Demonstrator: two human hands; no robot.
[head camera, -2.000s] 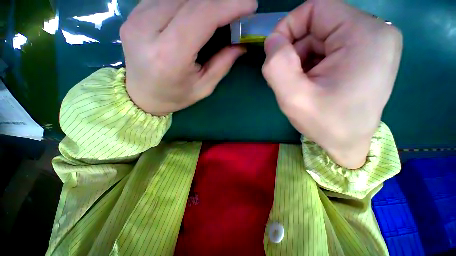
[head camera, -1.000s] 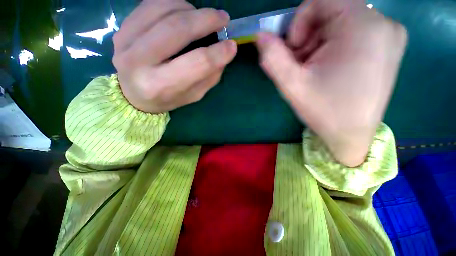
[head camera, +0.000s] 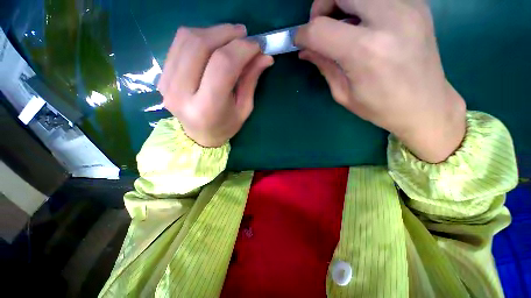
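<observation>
A flat silver part (head camera: 279, 42) is held between my two hands above the green bench surface, near the top of the view. My left hand (head camera: 218, 81) pinches its left end with fingers and thumb. My right hand (head camera: 378, 70) grips its right end, with the fingers curled over it. Only the middle of the part shows, with a bright reflection on it; both ends are hidden by my fingers. I see no yellow tape edge on the visible face.
Wide glossy amber tape or film (head camera: 103, 75) lies on the bench at the left, with shiny clear film around it. Farther left are printed paper sheets (head camera: 87, 152) with small loose parts. A brown box edge (head camera: 29, 139) is at the far left. Something blue (head camera: 515, 244) shows at the lower right.
The view has shifted, so more paper and the brown box show at left. The silver part now shows a plain face; the yellow edge seen earlier is gone from view. Both hands still hold it.
</observation>
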